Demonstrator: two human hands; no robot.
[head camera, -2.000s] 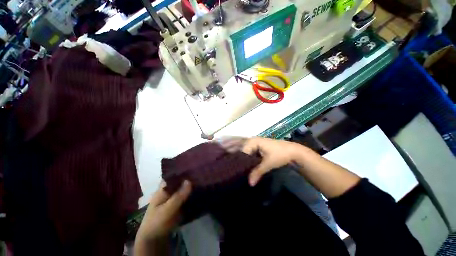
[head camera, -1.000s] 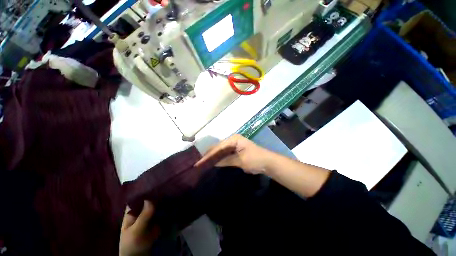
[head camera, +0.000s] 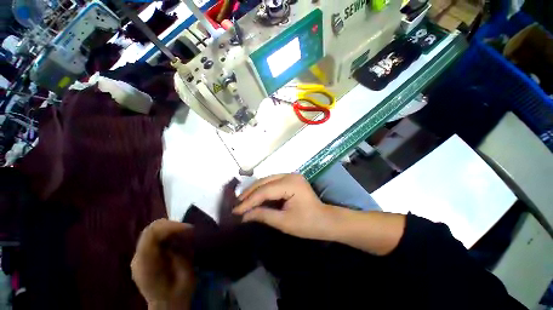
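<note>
A dark maroon and black fabric piece (head camera: 225, 239) is held over the lap at the table's front edge, folded and partly blurred. My right hand (head camera: 291, 206) pinches its upper right edge between thumb and fingers. My left hand (head camera: 162, 261) is at its left side, blurred, with its fingertips hidden behind or in the cloth; its hold cannot be told. The sewing machine (head camera: 227, 91) stands beyond, with no cloth under its needle area. Snips with yellow and red handle loops (head camera: 313, 104) lie beside the needle area.
A large maroon heap (head camera: 103, 157) covers the table's left, with a white cloth band (head camera: 125, 95) on it. A black case (head camera: 388, 68) lies at the machine's right. A white board (head camera: 447, 191) is beside the lap. A blue crate (head camera: 515, 75) stands at far right.
The fabric was stretched flat between both hands and is now bunched, with a black corner turned up. My left hand has risen beside it. The camera view has shifted slightly.
</note>
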